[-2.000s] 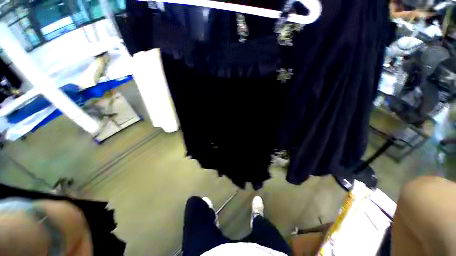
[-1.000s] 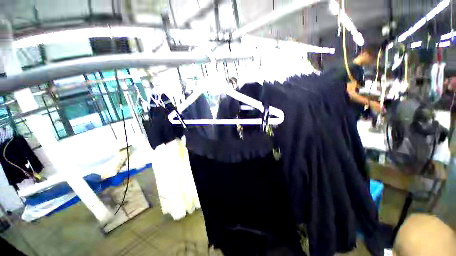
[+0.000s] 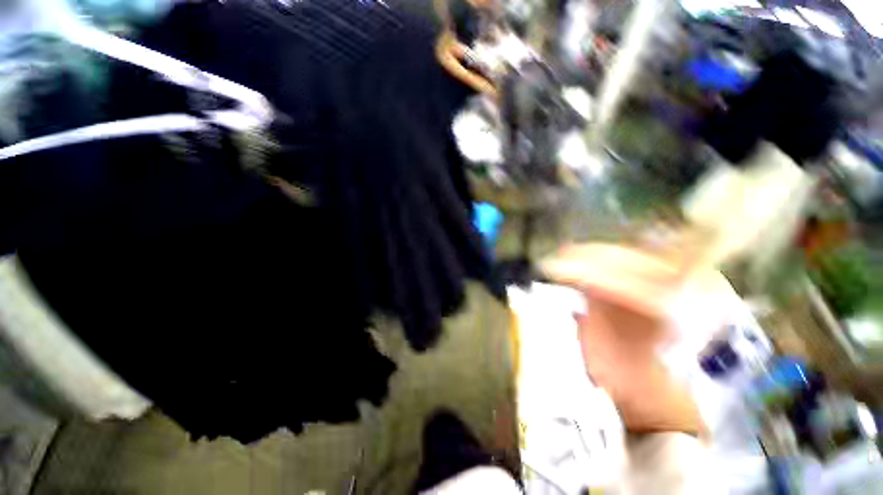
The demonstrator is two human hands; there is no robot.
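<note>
The black skirt hangs on a white plastic hanger at the left, its scalloped lower edge above the floor. My right hand is strongly blurred, over the white table at the lower right, apart from the skirt. Its fingers are not clear, and whether it holds anything cannot be told. My left hand is out of the picture.
A row of black garments hangs just right of the skirt. The white table holds papers and a yellow edge strip. Behind are a blue stool, a person's arm and blurred black-and-cream garments.
The view has swung right and down, so the skirt and hanger now lie at the left. More of my right arm shows, with the hand now over the table.
</note>
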